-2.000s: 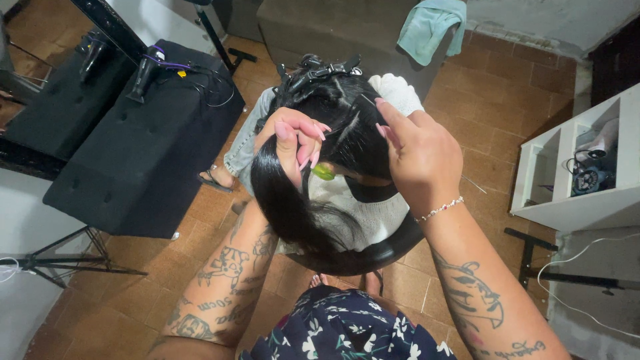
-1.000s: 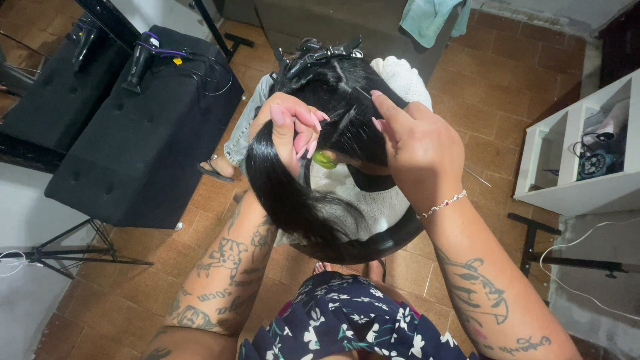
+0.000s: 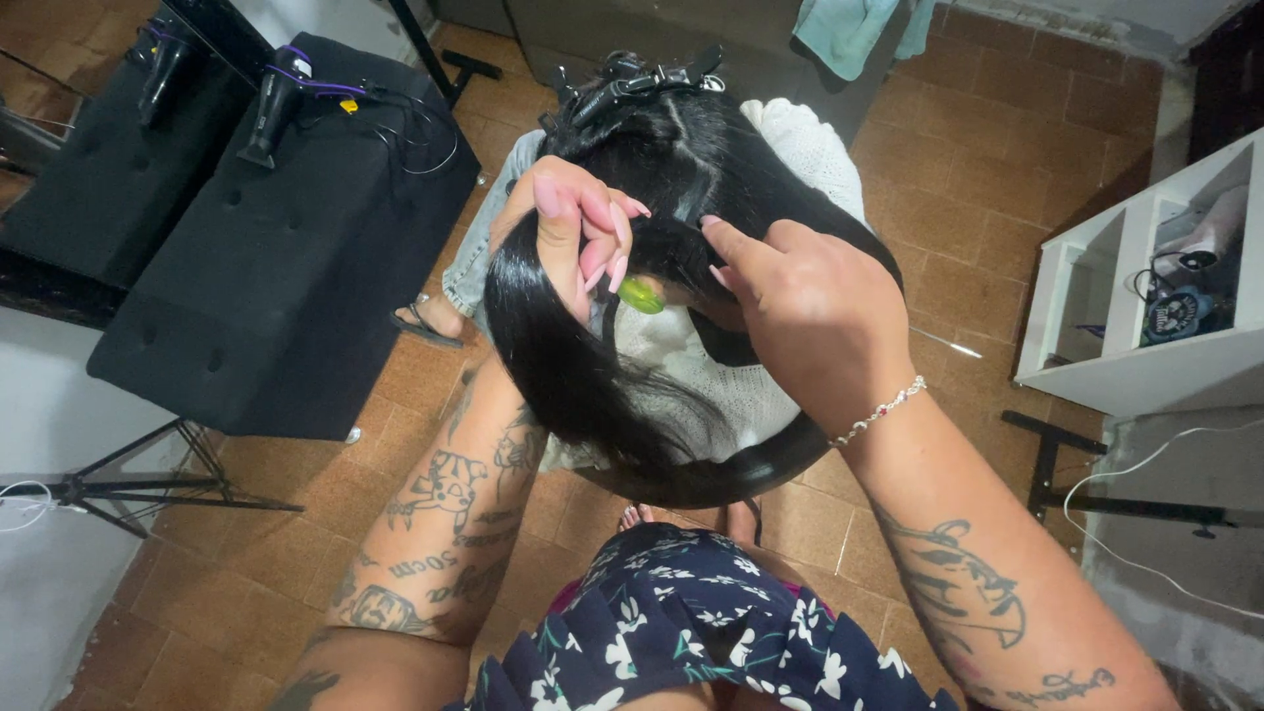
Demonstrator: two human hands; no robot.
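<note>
Long straight black hair (image 3: 790, 173) of a seated person fills the middle, with a pale parting line across the scalp. My left hand (image 3: 578, 232), at the left side of the head, is shut on a thick lock of black hair (image 3: 533, 336) that loops over it and hangs down. My right hand (image 3: 820, 306) is at the right of the parting, its index fingertip touching the hair and the other fingers curled; whether it holds something is hidden. A bright green item (image 3: 642, 294) shows near the ear. Black hair clips (image 3: 642, 89) hold hair at the top of the head.
The person wears a white knit top (image 3: 815, 148). A dark curved chair back (image 3: 731, 481) lies between us. On the left, a hair dryer (image 3: 275, 109) rests on a black tufted bench (image 3: 247, 257). A white shelf unit (image 3: 1116, 286) and a black metal stand foot (image 3: 1047, 464) are at the right.
My right hand has moved left and slightly down over the head, its fingertip nearer my left hand. My left hand has kept its hold on the lock.
</note>
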